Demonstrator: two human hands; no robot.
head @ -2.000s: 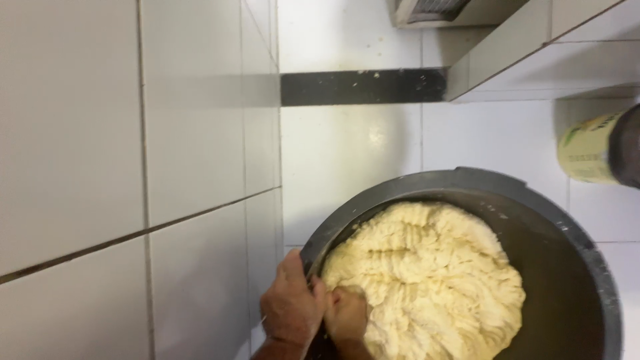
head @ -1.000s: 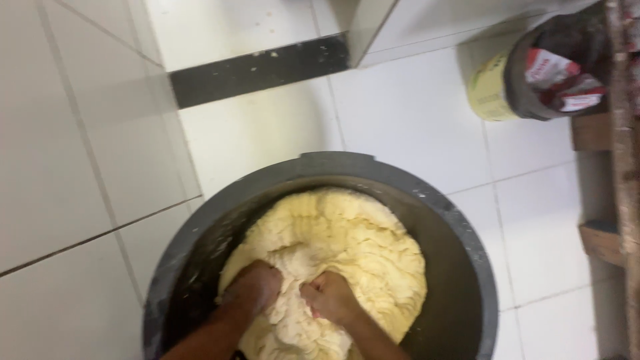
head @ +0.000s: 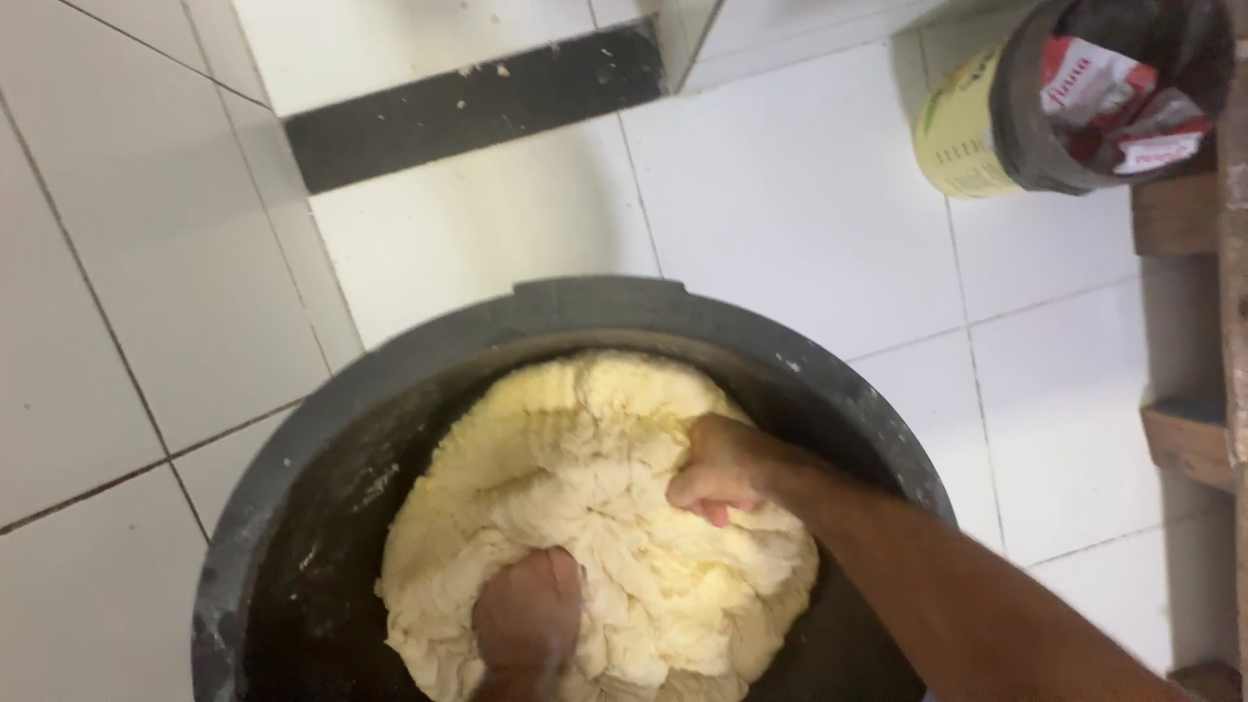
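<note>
A large mass of pale yellow dough (head: 604,507) lies in a round dark plastic tub (head: 595,304), its surface creased and lumpy. My left hand (head: 528,604) presses into the lower left part of the dough, its fingers sunk out of sight. At the dough's upper right, my right hand (head: 721,468) is curled with its knuckles against the surface; part of the fingers shows, and whether they pinch dough is unclear. Flour or dough smears mark the tub's rim and inner wall.
White floor tiles (head: 780,205) and a dark strip (head: 478,102) with crumbs lie beyond the tub. A tiled wall (head: 88,273) rises at left. At upper right stands a yellow bucket (head: 960,132) with a dark liner and red-and-white wrappers, beside a wooden pallet (head: 1185,444).
The hands, close together at the dough's left edge two seconds ago, are now spread apart on it, the right one farther up and right. The view has shifted and turned.
</note>
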